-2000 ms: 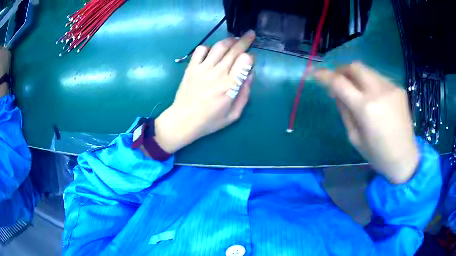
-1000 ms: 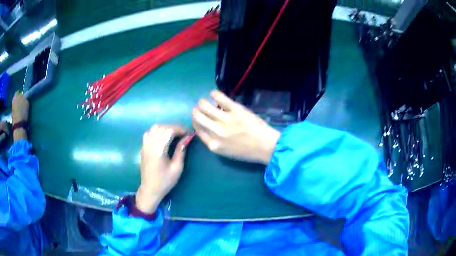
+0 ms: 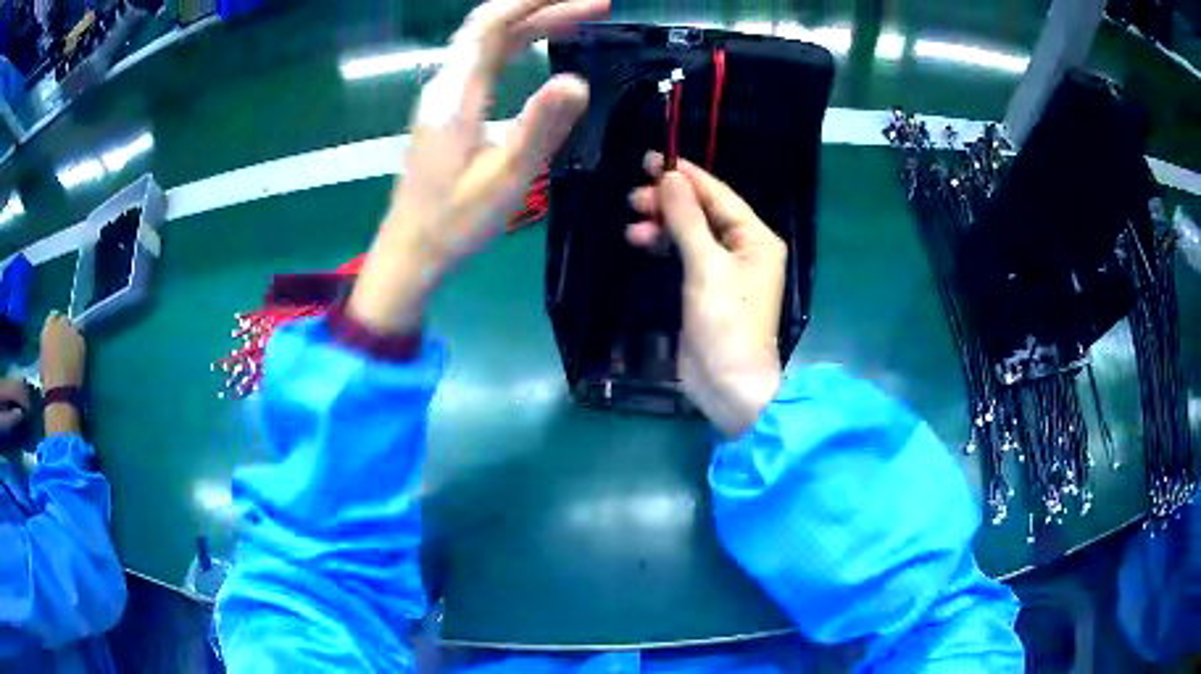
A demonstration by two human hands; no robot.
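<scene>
A glossy black plastic housing (image 3: 606,237) lies on the green bench in front of me. My right hand (image 3: 711,263) is over it, thumb and fingers pinching a red cable (image 3: 676,121) with small whitish ends pointing up. Another stretch of red cable lies inside the housing just to the right. My left hand (image 3: 474,158) is raised over the housing's left edge, fingers apart, holding nothing that shows. A dark red wrist strap is at my left wrist. The rest of the red cable is hidden by my right hand or lost against the dark housing.
A red cable bundle (image 3: 250,356) lies left, partly behind my left arm. Black cable bundles (image 3: 975,395) and a second black housing (image 3: 1054,224) are at the right. A grey parts bin (image 3: 148,237) and another person's hand (image 3: 61,356) are far left. A white strip (image 3: 264,184) crosses the bench.
My left hand has moved up from the bench and opened. My right hand has moved up and right over the housing with the red cable. The view has shifted, showing the housing's far end.
</scene>
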